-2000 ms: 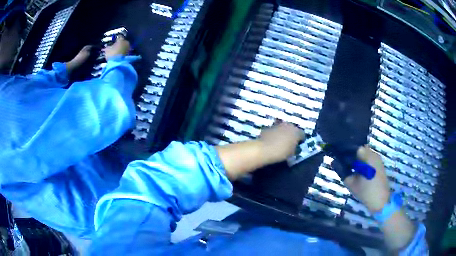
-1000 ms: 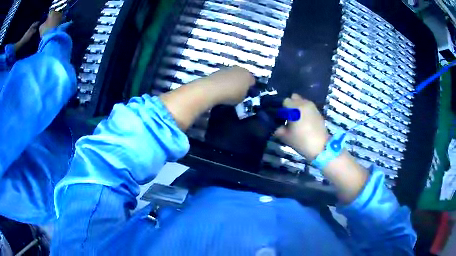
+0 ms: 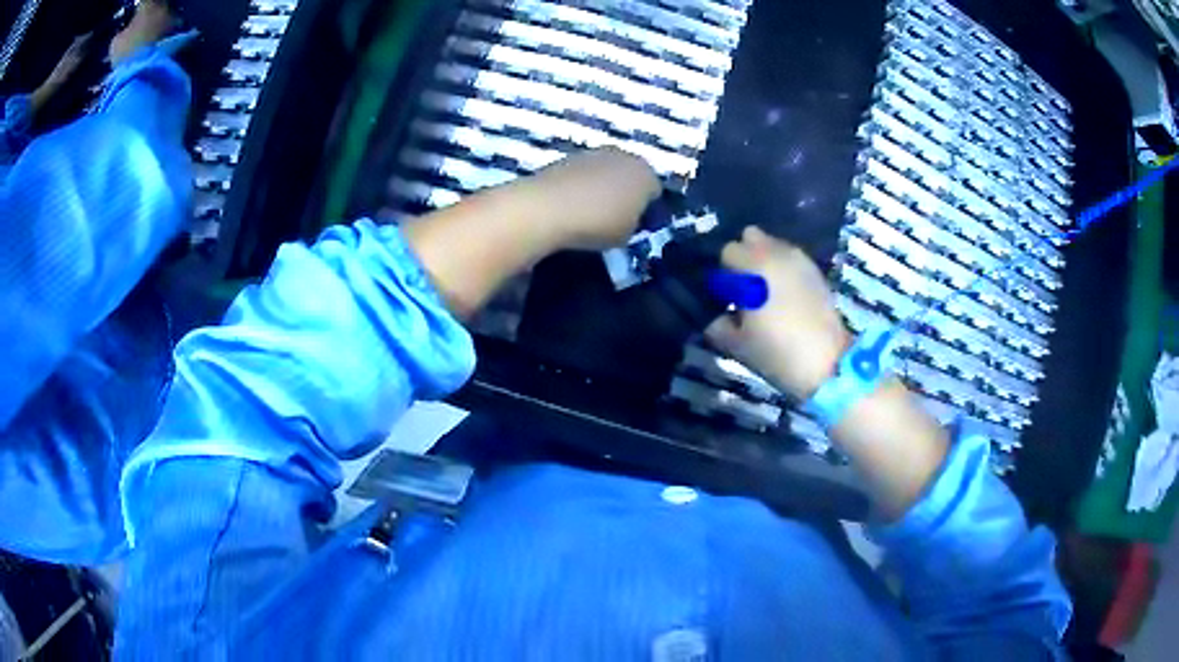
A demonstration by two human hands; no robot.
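Note:
My left hand (image 3: pixel 618 201) holds a small silver-white part with black pieces (image 3: pixel 636 260) above the front of the black tray (image 3: pixel 776 142). The part is tilted, and black covering on the fingers hides some of it. My right hand (image 3: pixel 782 310), with a light blue strap on the wrist, is closed around a pen-like hand tool (image 3: pixel 740 288) with a blue rear end. The tool's dark body points at the part. Its tip is hidden against the dark background, so I cannot tell if it touches the part.
Columns of silver parts (image 3: pixel 957 220) lie in the tray on both sides of a dark strip. A thin blue cord (image 3: pixel 1118 201) crosses the tray's right side. Another blue-coated person (image 3: pixel 97 233) works at a tray on the left. Crumpled white material (image 3: pixel 1155 453) lies far right.
Since two seconds ago the view has shifted right, and the held part has been turned to a steeper tilt. Over the last second both hands have moved only slightly, still on the same things.

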